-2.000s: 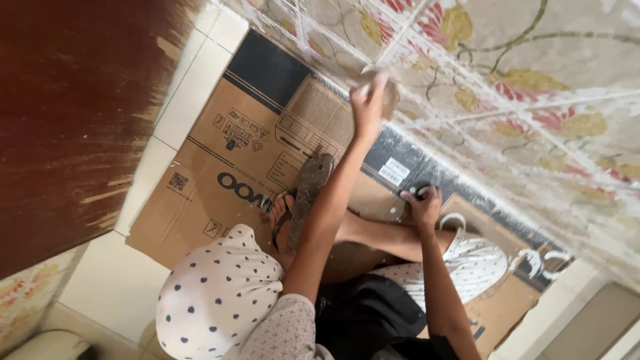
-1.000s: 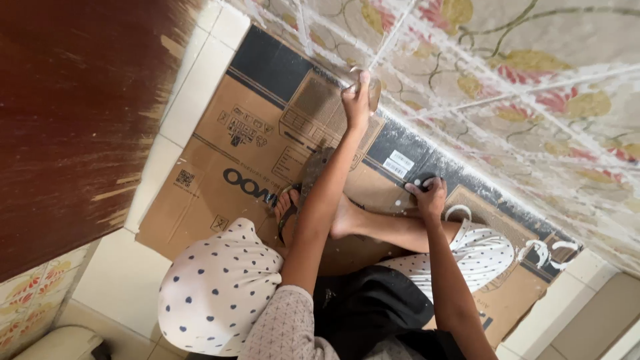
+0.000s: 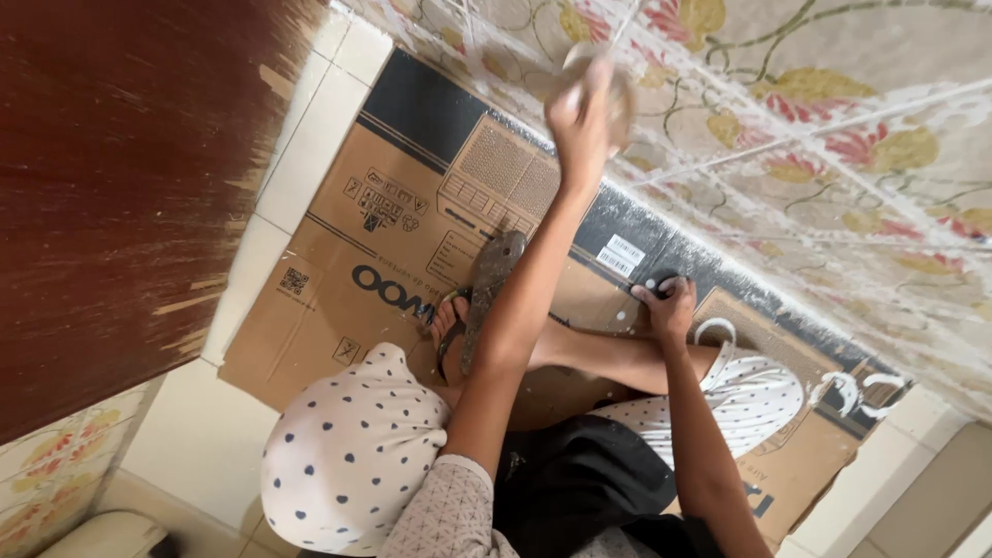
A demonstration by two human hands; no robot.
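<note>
My left hand [image 3: 581, 116] is raised against the floral wall tiles [image 3: 775, 116], closed around a roundish tan-brown object [image 3: 618, 108] blurred by motion. White smears run along the joints and over the tile faces. Lower down, my right hand [image 3: 668, 304] has its fingers on a small dark round item [image 3: 660, 280] with a white spot, resting on the flattened cardboard box [image 3: 325, 302]. Its exact kind cannot be told. A white barcode label [image 3: 620, 256] lies just left of that hand.
A dark red-brown wooden panel [image 3: 116, 194] with chipped edges stands at left, beside pale floor tiles [image 3: 186, 442]. My sandalled foot [image 3: 449, 325] and a loose grey sandal [image 3: 492, 287] are on the cardboard. White curled pieces [image 3: 852, 394] lie at its right end.
My left hand has moved up the wall with the tan-brown object since one second ago. My right hand stays near the dark round item.
</note>
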